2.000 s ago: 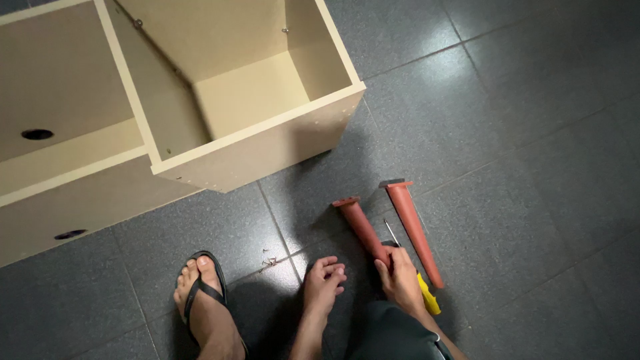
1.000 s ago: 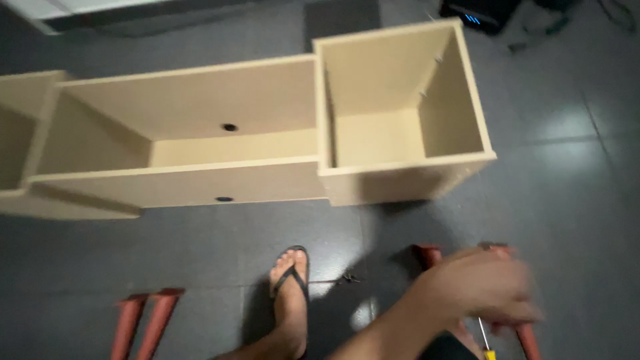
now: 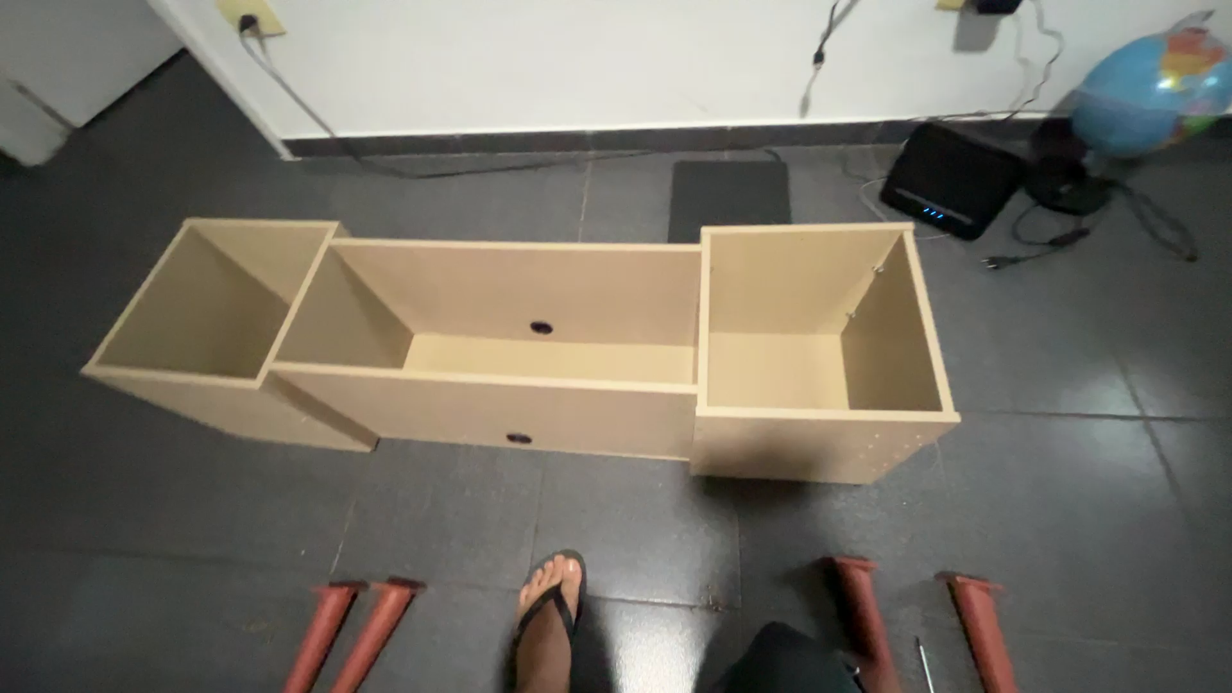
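Observation:
Neither of my hands is in view. A light wood cabinet (image 3: 539,414) with three open compartments lies on the dark tiled floor, its openings facing up. Its middle part has two black-ringed cable holes, one in each long panel. Near the bottom edge, two red-brown tapered furniture legs lie at the left, one (image 3: 322,630) beside the other (image 3: 380,630). At the right lie two more such legs, one (image 3: 866,616) left of a screwdriver's metal shaft (image 3: 924,664) and one (image 3: 984,630) right of it. The screwdriver's handle is out of view.
My sandalled foot (image 3: 551,616) and dark-clothed knee (image 3: 794,664) show at the bottom. Small loose pieces (image 3: 712,604) lie on the floor. Behind the cabinet are a black router (image 3: 953,180) with blue lights, a globe (image 3: 1141,96), cables and a dark flat panel (image 3: 729,197) near the wall.
Both hands were low beside the right-hand legs two seconds ago; both are now out of view. The view has swung up and left, showing the whole cabinet and the wall.

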